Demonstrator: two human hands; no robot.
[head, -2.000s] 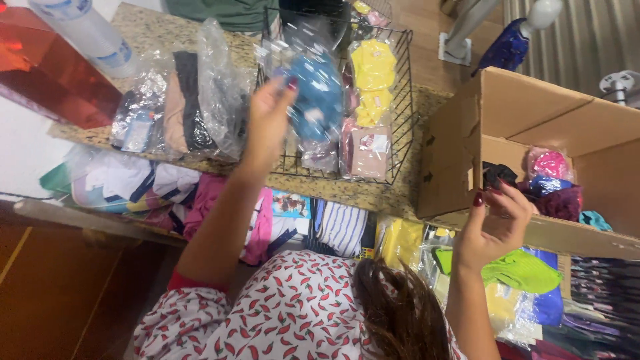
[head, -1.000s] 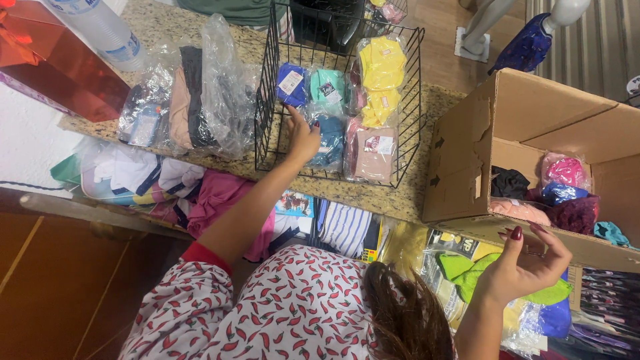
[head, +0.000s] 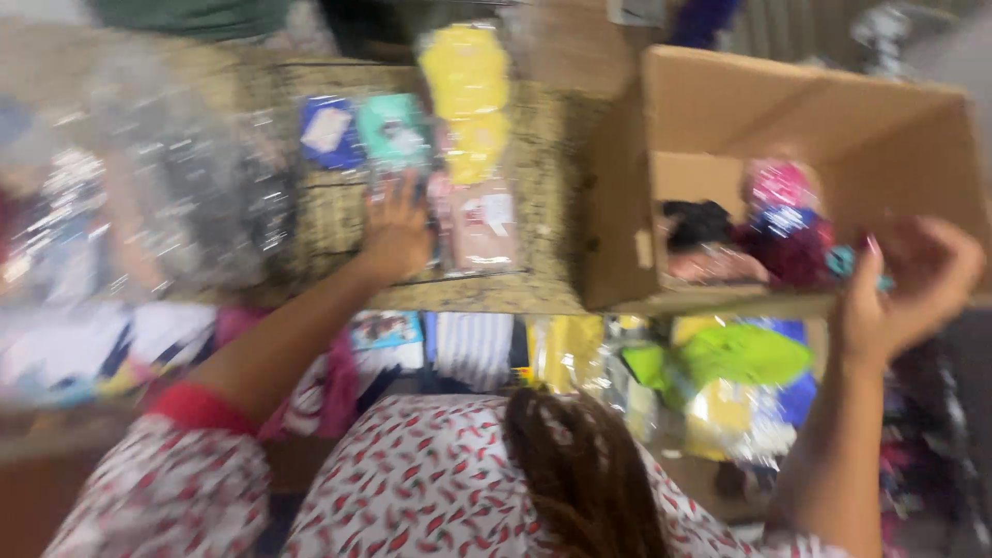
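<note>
My left hand (head: pixel 399 232) lies palm down, fingers spread, on a bagged garment in the black wire basket (head: pixel 325 186). Above its fingertips lies a teal garment in a plastic bag (head: pixel 393 128), beside a blue bagged garment (head: pixel 332 132). Yellow bagged garments (head: pixel 466 93) and a pale pink bagged garment (head: pixel 485 225) lie to its right. At the front right edge of the cardboard box (head: pixel 620 201), my right hand (head: pixel 907 287) is raised with fingers apart, holding nothing. Inside the box are a black garment (head: pixel 696 223), a bright pink one (head: pixel 781 184) and a dark red one (head: pixel 798 248).
Large clear plastic bags with dark and beige garments (head: pixel 194 178) cover the left of the granite counter (head: pixel 546 194). Below its edge are folded clothes, a striped blue and white garment (head: pixel 474 349) and a lime green garment (head: pixel 744 354). The picture is blurred.
The blue bagged garment that my left hand carried two seconds ago lies in the basket a second later. My right hand stays by the box. The view has shifted and come closer.
</note>
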